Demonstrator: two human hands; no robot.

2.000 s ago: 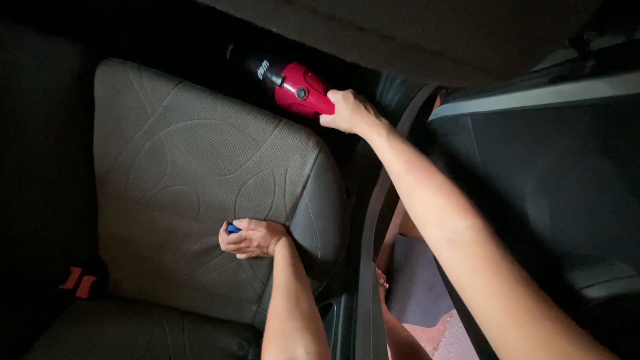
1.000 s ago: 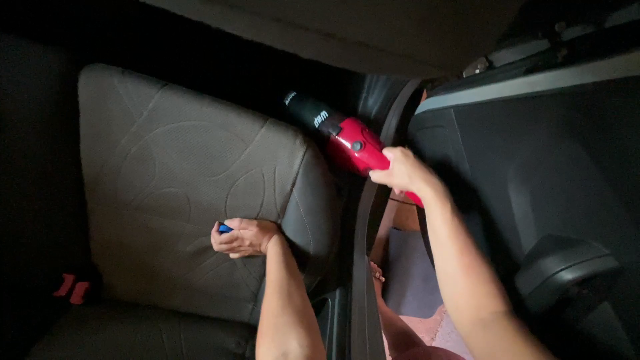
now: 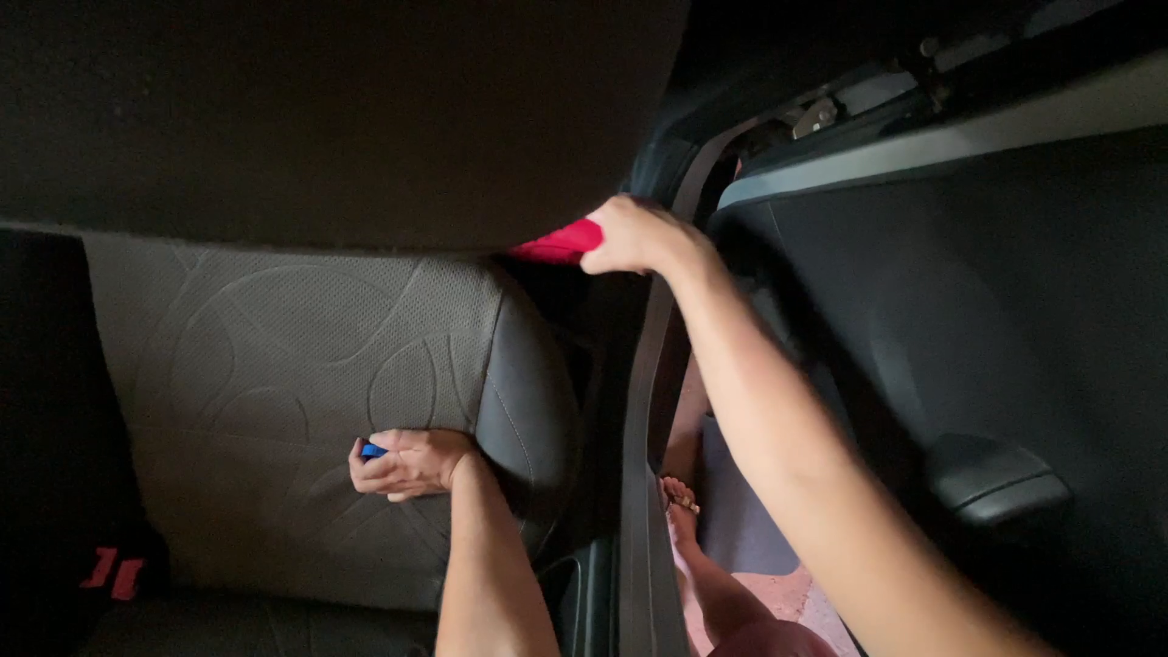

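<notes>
My left hand (image 3: 415, 464) rests closed on the grey fabric car seat cushion (image 3: 301, 356), around a small blue object (image 3: 372, 452) that shows between thumb and fingers. At the upper middle, my right hand (image 3: 639, 235) grips the red body of a handheld vacuum cleaner (image 3: 561, 243). Most of the vacuum, its dark front end included, is hidden behind the dark seat back in front. Only a red part beside my right thumb shows, just beyond the side edge of the cushion.
The dark seat back (image 3: 365, 119) covers the upper left. On the right stands the open car door (image 3: 958, 301) with its grey trim and handle. Red seat belt buckles (image 3: 126, 578) lie at lower left. A sandalled foot (image 3: 680, 495) shows beyond the door sill (image 3: 643, 456).
My right hand has moved the vacuum, in view beside the cushion before, to where the front seat back mostly hides it. My left hand stays on the cushion. The view has shifted, showing more seat back.
</notes>
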